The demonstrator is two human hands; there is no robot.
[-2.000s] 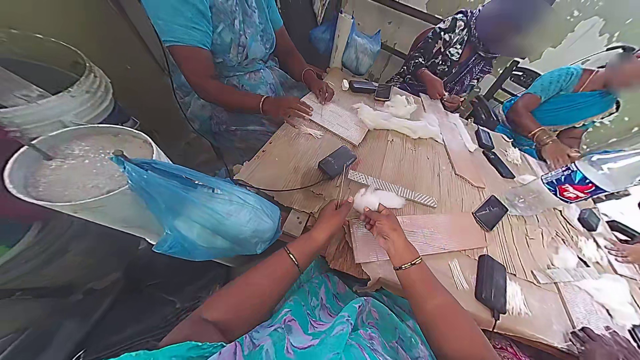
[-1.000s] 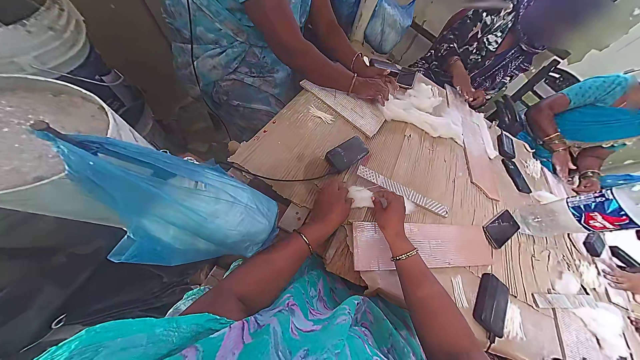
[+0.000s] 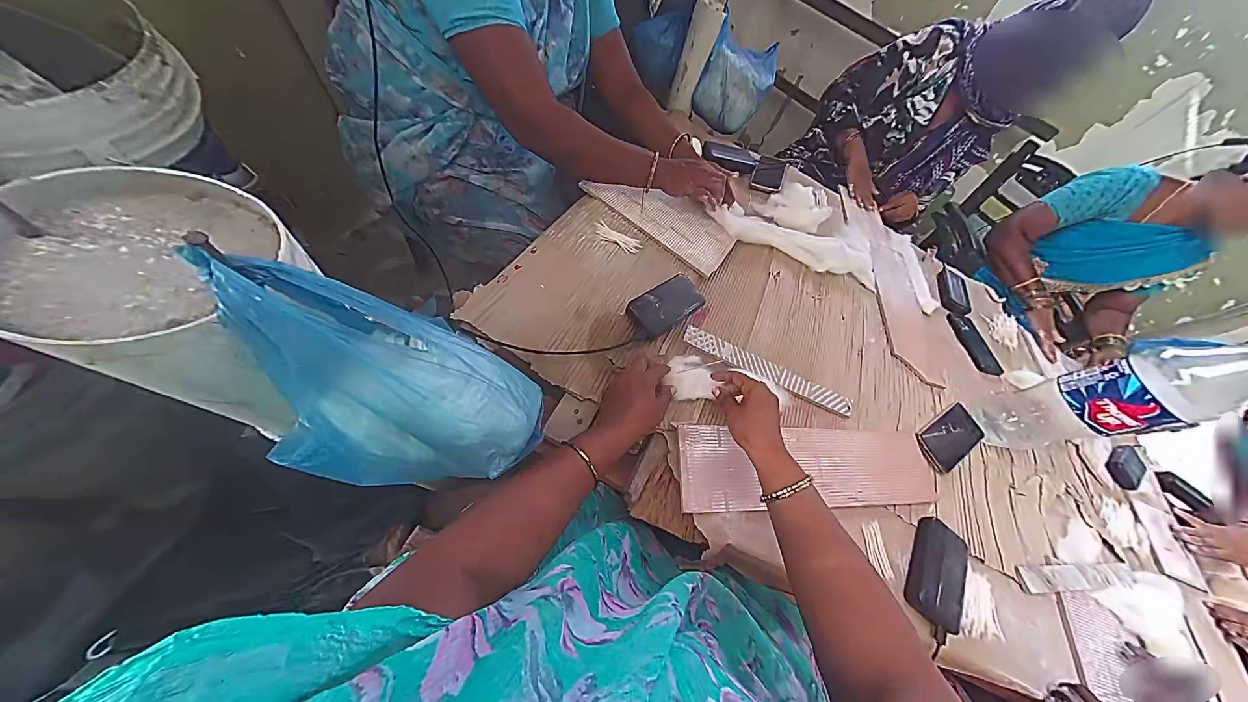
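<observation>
A tuft of white cotton [image 3: 692,378] lies on the cardboard-covered table between my hands. My left hand [image 3: 636,395] is at its left edge, fingers bent; whether it grips cotton is hard to tell. My right hand [image 3: 749,409] has thumb and fingertips pinched at the tuft's right side, and a thin pale strand seems to run between the hands. Just beyond lies a silver patterned strip [image 3: 768,370]. Below my right hand is a pinkish ridged board [image 3: 829,468]. A black box [image 3: 666,306] with a cable sits behind my left hand.
At left stand a white bucket [image 3: 127,366] and a blue plastic bag [image 3: 390,390]. A plastic bottle [image 3: 1121,398] lies at right. Another black box [image 3: 937,575] and thin white wicks [image 3: 980,604] are near my right forearm. Several people work around the table, with more cotton [image 3: 809,239].
Two seconds ago a rounder cotton tuft was held up over the ridged board; now it is flatter, beyond the board's edge. My hands have moved slightly apart since then. The view has shifted.
</observation>
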